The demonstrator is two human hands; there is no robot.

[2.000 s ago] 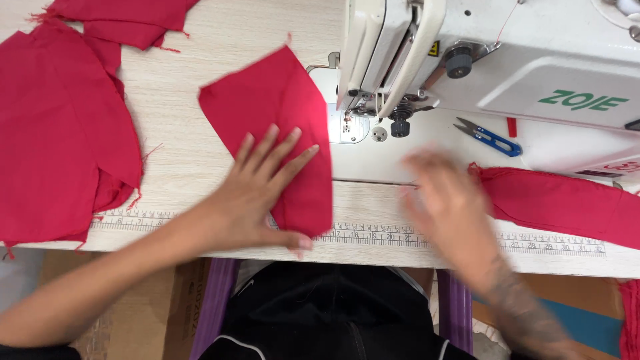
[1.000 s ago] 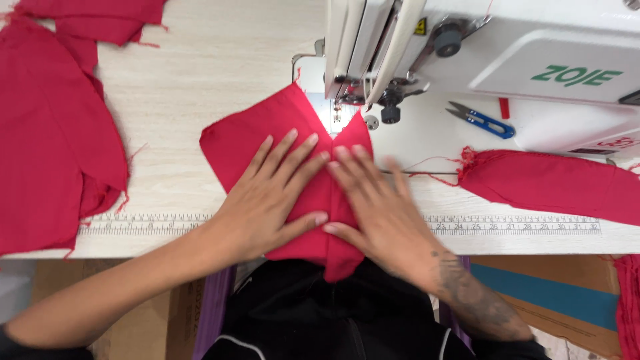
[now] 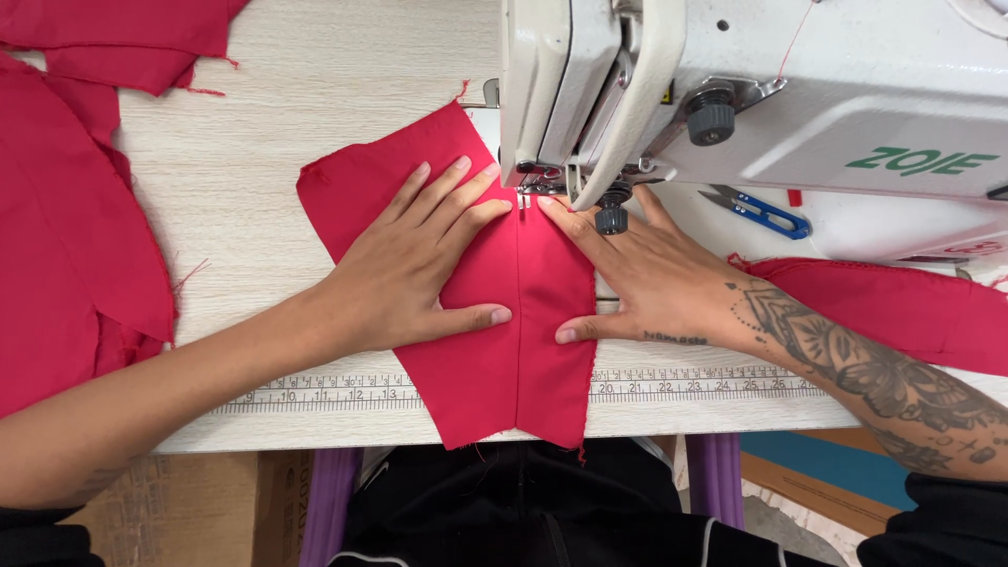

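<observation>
A seamed piece of red fabric (image 3: pixel 480 370) lies spread on the table, its upper part under the presser foot (image 3: pixel 524 201) of a ZOJE sewing machine (image 3: pixel 787 102). My left hand (image 3: pixel 417 260) rests flat on the fabric left of the seam, fingers spread, the index fingertip close beside the foot. On the other side of the seam, my right hand (image 3: pixel 646 268) has its index fingertip and thumb on the fabric. Its other fingers are partly hidden behind the machine's head and a dark knob (image 3: pixel 611 219). Neither hand grips the cloth.
Red fabric pieces (image 3: pixel 71 236) with frayed edges lie at the left. Blue thread snips (image 3: pixel 764 214) sit on the machine bed, above another red piece (image 3: pixel 890 307) at the right. A printed ruler scale (image 3: pixel 339 394) runs along the front edge. Cardboard (image 3: pixel 181 512) shows below the table.
The fabric, folded over two seconds ago, is now opened out with its seam showing and lies under the foot. My right hand has come onto it, and both hands have moved up towards the foot.
</observation>
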